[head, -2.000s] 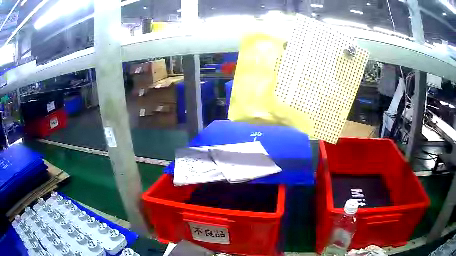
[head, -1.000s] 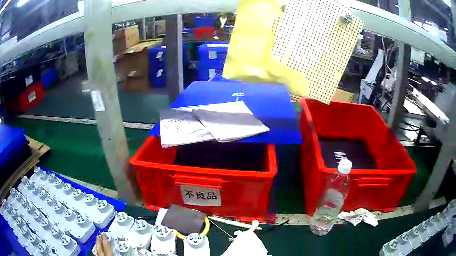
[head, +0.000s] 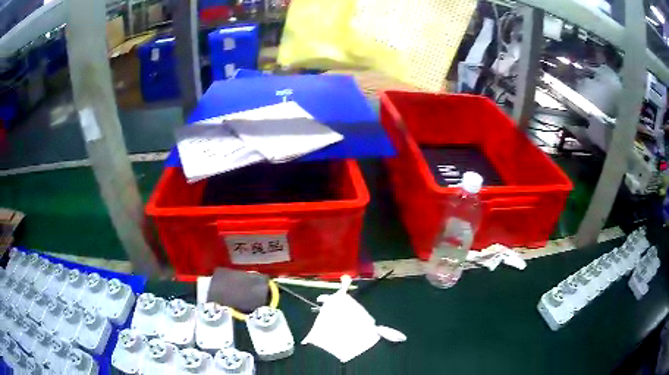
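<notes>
Many white plug-in socket units (head: 70, 293) stand in dense rows on a blue sheet (head: 133, 283) at the lower left. Beside them, several more units (head: 178, 322) stand in two short rows on the dark-green bench (head: 440, 329). One unit (head: 269, 333) stands at the right end of the back row, a little apart and slightly tilted. Another row of white units (head: 596, 278) runs diagonally at the right, with a short piece (head: 645, 272) beside it. Neither of my hands is in view.
A white glove (head: 343, 322) lies front centre, near a dark pad (head: 238, 291) over a yellow ring (head: 274, 294). A bottle (head: 453, 238) stands before the right red crate (head: 506, 212). Papers (head: 257, 138) and a blue sheet (head: 293, 91) top the reject bin (head: 187, 242). White crumpled material (head: 499, 256) lies beside the bottle.
The view has turned down and to the right, showing more bench and the right-hand row. Fingers seen at the lower left a second ago are out of view.
</notes>
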